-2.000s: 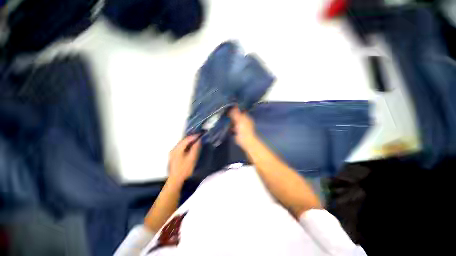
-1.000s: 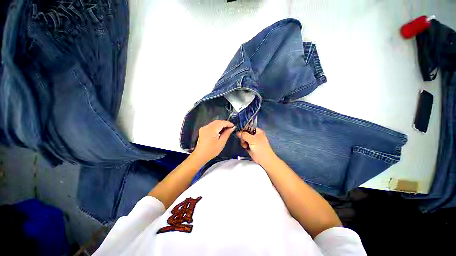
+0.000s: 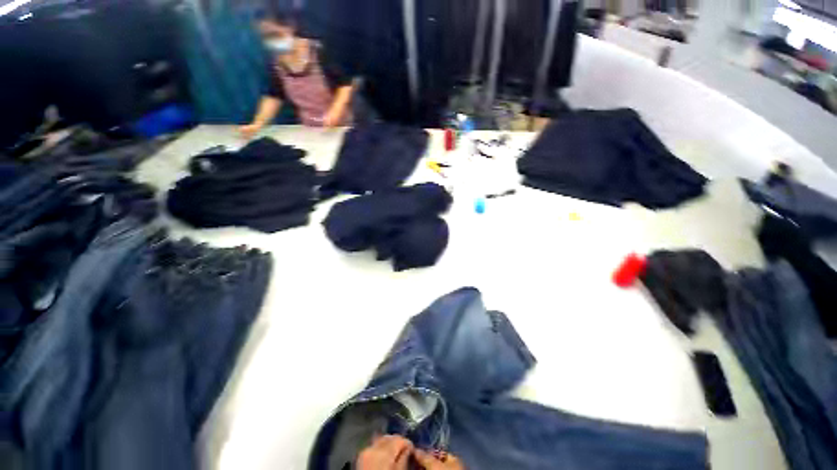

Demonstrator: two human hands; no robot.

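A pair of blue jeans (image 3: 477,358) lies at the near edge of the white table, one leg bent up and away, the other stretched right. Its waistband is open towards me and shows the grey inside and a pale patch of lining. My left hand (image 3: 385,453) and my right hand (image 3: 435,460) are close together at the front of the waistband, cut off by the bottom edge. Both seem to hold the waistband at the fly; the fingertips are blurred. No snips can be made out.
A large heap of jeans (image 3: 119,340) covers the left side. Dark garments (image 3: 248,188) lie across the table, with another dark pile (image 3: 610,156) at the back right. A red spool (image 3: 630,270), black phone (image 3: 713,383) and more jeans are at right. A masked person (image 3: 307,87) stands behind the table.
The view has tilted up, so the jeans and my hands now sit lower, and the far table and the person show. My hands stay at the waistband front.
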